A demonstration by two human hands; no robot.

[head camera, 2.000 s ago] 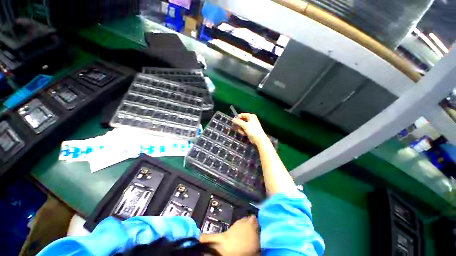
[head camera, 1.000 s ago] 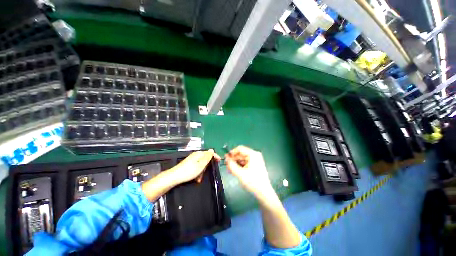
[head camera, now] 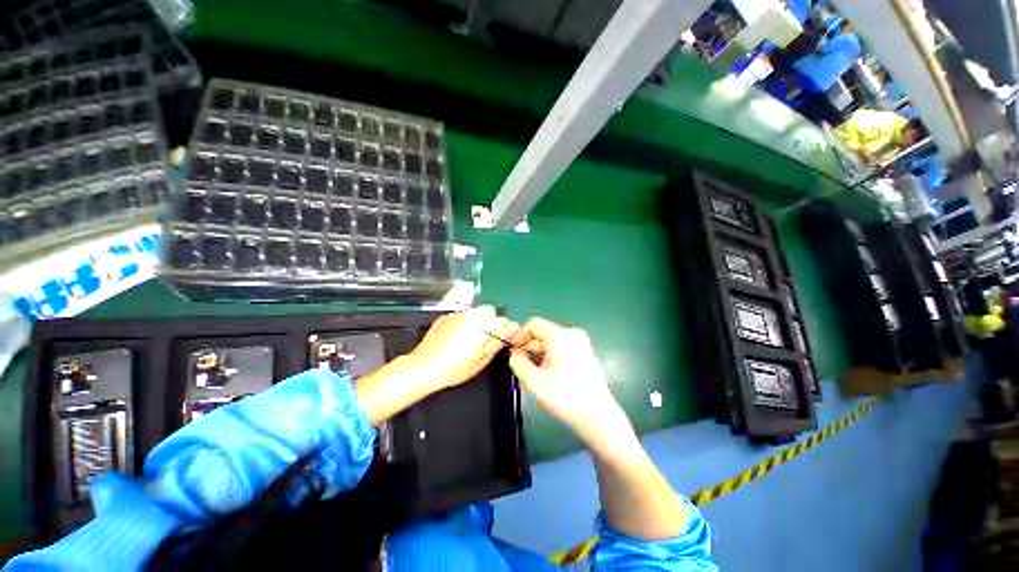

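My left hand (head camera: 456, 348) and my right hand (head camera: 555, 363) meet over the right end of a black foam tray (head camera: 469, 430). My right hand's fingers pinch a thin dark stick, likely tweezers (head camera: 500, 336), whose tip reaches to my left fingertips. Whatever my left fingers hold is too small to tell. Three open-backed phones (head camera: 93, 430) lie in the tray's slots; my left arm partly covers two. The right-hand slot holds no phone. A clear blister tray (head camera: 313, 201) with many small dark parts lies behind the foam tray.
More clear trays (head camera: 78, 134) and a sticker sheet (head camera: 89, 279) with blue shapes lie at the left. A grey-white post (head camera: 581, 112) rises behind my hands. Stacked foam trays with phones (head camera: 751, 313) stand at the right. Striped edging (head camera: 771, 453) marks the blue floor. A person in yellow (head camera: 877, 132) is far off.
My right hand has left the clear tray and come down to my left hand over the foam tray. The two hands have closed together. The view has swung right.
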